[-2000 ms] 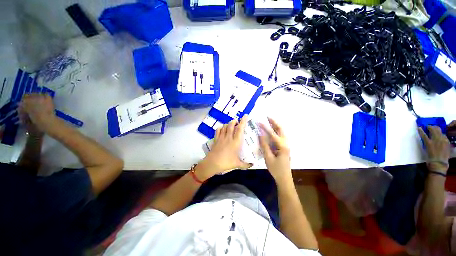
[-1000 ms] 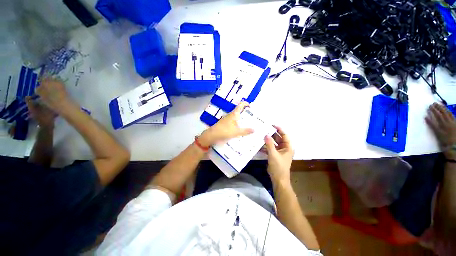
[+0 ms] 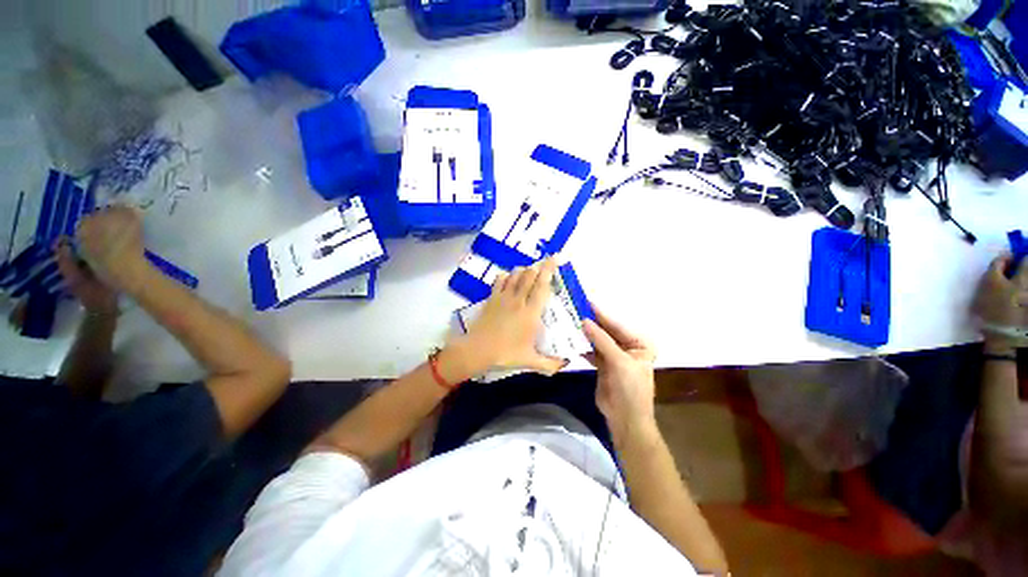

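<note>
A printed box sleeve with a white face lies at the table's front edge in front of me. A blue strip shows along its upper right side. My left hand lies over the sleeve and holds it, hiding much of its face. My right hand grips its right edge near the blue part. Whether a tray is inside cannot be told. Just beyond my hands, printed pieces with cable pictures overlap at a slant.
A stack of printed pieces stands behind, with two more at left. A black cable pile fills the back right. A blue tray holds a cable. Neighbours' arms reach in from both sides.
The sleeve has moved from over my lap up onto the table edge, and blue now shows at its right side. The view has shifted slightly.
</note>
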